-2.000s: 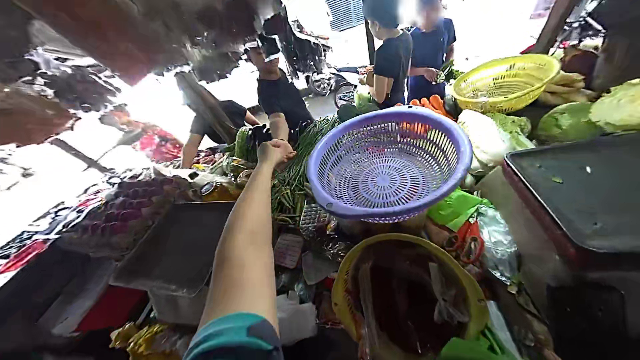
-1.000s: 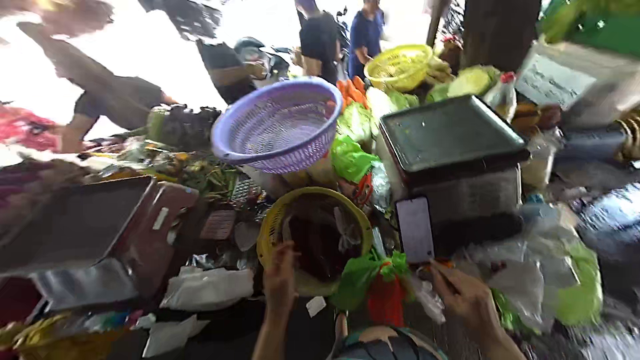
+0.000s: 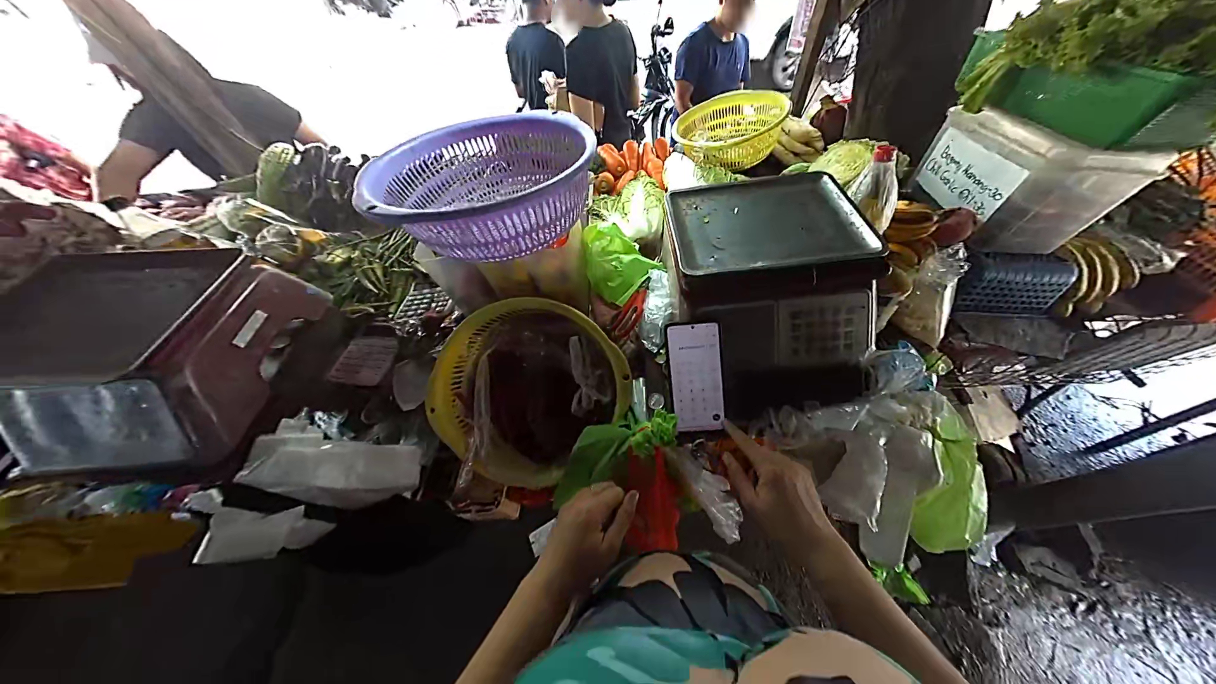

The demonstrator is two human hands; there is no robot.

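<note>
A smartphone [image 3: 695, 376] with a lit keypad screen leans upright against a weighing scale [image 3: 774, 228] with a flat black tray. At the phone's lower right corner is my right hand [image 3: 774, 484], index finger extended toward the screen; whether it touches cannot be told. My left hand [image 3: 591, 532] has its fingers curled beside red and green plastic bags [image 3: 652, 503]; whether it holds anything is unclear. Left of the phone stands a yellow plastic basket [image 3: 442, 380] with clear plastic and dark contents inside. Behind it rests a purple plastic colander [image 3: 503, 223].
Another scale [image 3: 123, 313] stands at the left. Carrots [image 3: 632, 161], cabbage [image 3: 636, 209] and a yellow colander [image 3: 731, 128] lie at the back. Plastic bags [image 3: 893, 456] hang at the right, near bananas [image 3: 1102, 271]. Several people stand beyond the stall.
Two seconds ago one arm reached out over the stall to another person's hand; now both hands are near my body. Since one second ago my left hand has left the yellow basket. The view has swung right.
</note>
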